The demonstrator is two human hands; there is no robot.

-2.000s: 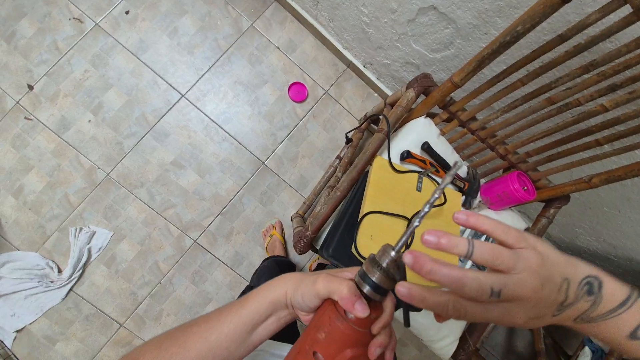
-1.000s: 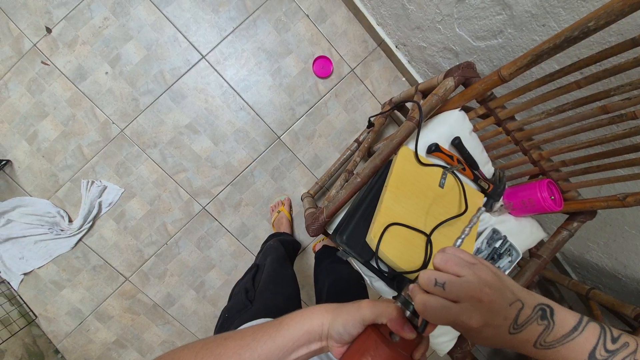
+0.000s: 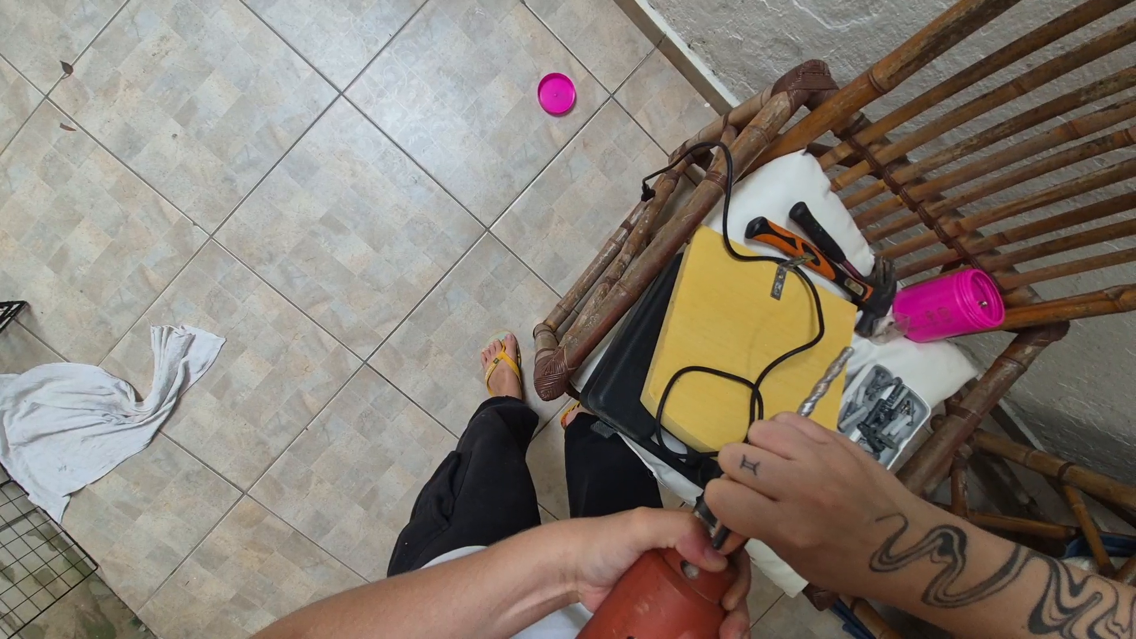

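Note:
My left hand [image 3: 661, 550] grips the front of an orange-red power drill [image 3: 658, 596] at the lower middle. My right hand [image 3: 790, 497] is closed around the drill's chuck area, which it largely hides. A spiral masonry drill bit [image 3: 825, 383] sticks out beyond the right fingers, over the edge of a yellow board [image 3: 754, 333]. The black cord [image 3: 817, 311] loops across that board. Beside it on the chair lie a hammer [image 3: 812, 253] with an orange and black handle and a clear tray [image 3: 886, 415] of screws and wall plugs.
The bamboo chair [image 3: 612, 297] stands against the wall with a white cushion [image 3: 777, 200], a black case [image 3: 630, 355] and a pink container [image 3: 948, 304]. A pink lid [image 3: 556, 94] and a white cloth [image 3: 84, 417] lie on the tiled floor. A wire rack [image 3: 40, 559] is at lower left.
My right hand, open beside the drill bit two seconds ago, has closed around the chuck area. The drill has moved lower in view. The view has shifted.

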